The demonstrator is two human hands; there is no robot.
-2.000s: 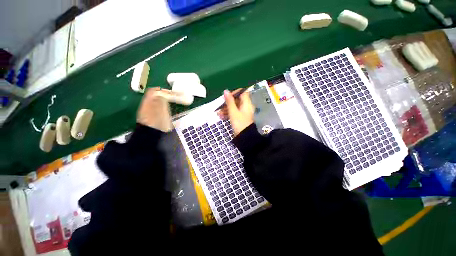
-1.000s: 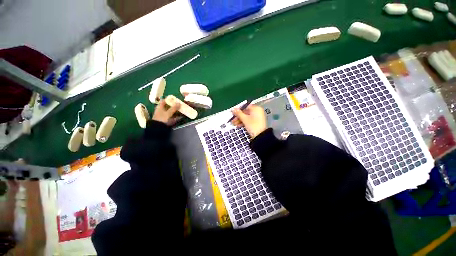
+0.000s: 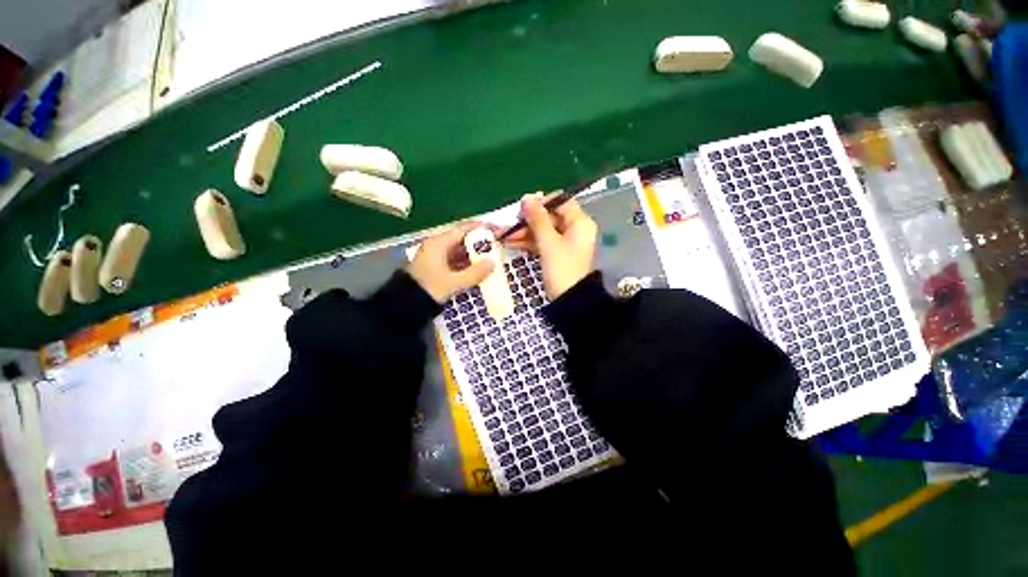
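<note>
My left hand (image 3: 449,262) holds a cream plastic housing (image 3: 496,295) over the label sheet, its end turned up. A dark label (image 3: 484,245) shows on that end. My right hand (image 3: 563,243) grips a thin dark pen-like tool, likely tweezers (image 3: 547,209), with its tip at the labelled end. The label sheet in use (image 3: 530,389) lies on the grey work plate (image 3: 629,240) under both hands. Its upper part is partly hidden by the hands and housing.
Several housings lie on the green belt (image 3: 485,101), including a pair (image 3: 361,161) beyond my left hand. A white strip (image 3: 295,106) and a looped white cord (image 3: 62,225) lie on the belt. Spare label sheets (image 3: 812,271) are at right. Printed packaging (image 3: 169,440) covers the left bench.
My left hand has brought the housing from the belt edge to over the sheet and turned its end up. The tool tip has moved from the sheet to the housing's end. The view has shifted.
</note>
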